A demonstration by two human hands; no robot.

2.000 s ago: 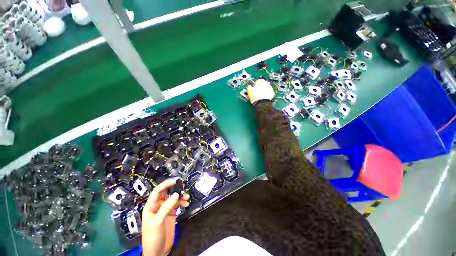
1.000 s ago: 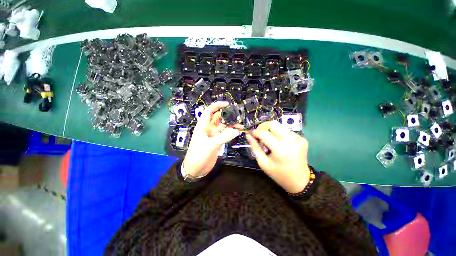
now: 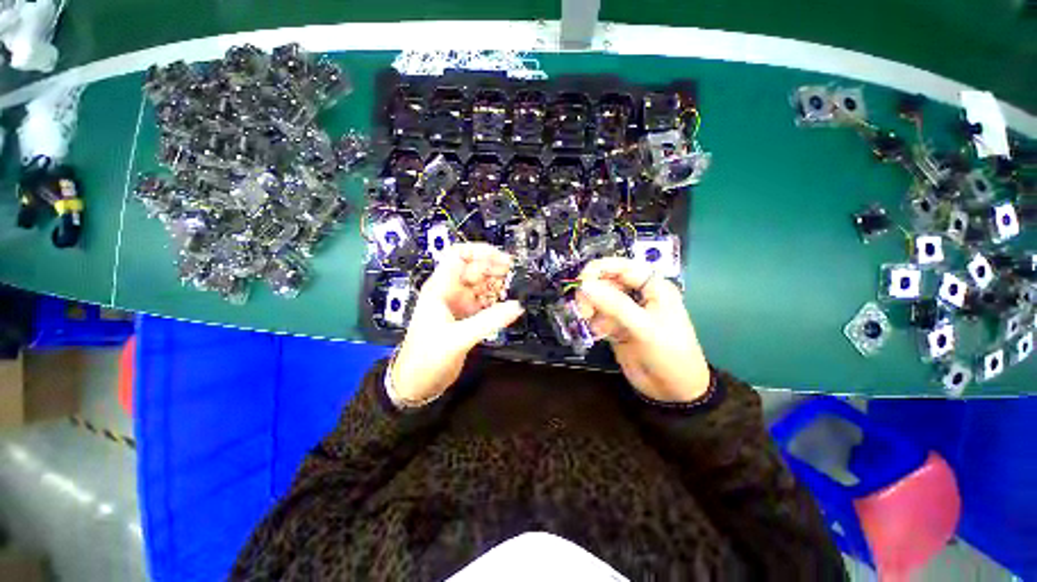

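Note:
My left hand (image 3: 446, 324) is over the front of the black blister tray (image 3: 696, 125), holding a small dark camera module (image 3: 524, 284) at its fingertips. My right hand (image 3: 646, 330) is beside it, its fingertips pinching thin lead wires (image 3: 572, 280). A clear-covered lamp board (image 3: 572, 323) hangs or rests just below the right fingertips; I cannot tell which. The tray's pockets hold dark modules, with wired boards lying over its middle and front rows. The fingers hide part of the front row.
A heap of clear-and-dark bracket assemblies (image 3: 256, 171) lies left. Loose wired lamp boards (image 3: 904, 282) are spread at right. Thin white sealing rings (image 3: 472, 63) lie behind the tray. A black-and-yellow cable bundle (image 3: 66, 207) is far left. A blue stool with a red seat (image 3: 910, 517) stands below the bench.
My right hand has come from the loose boards at right to the tray, beside my left hand. Since a second ago, the hands have shifted slightly and a clear-covered board shows below the right fingertips.

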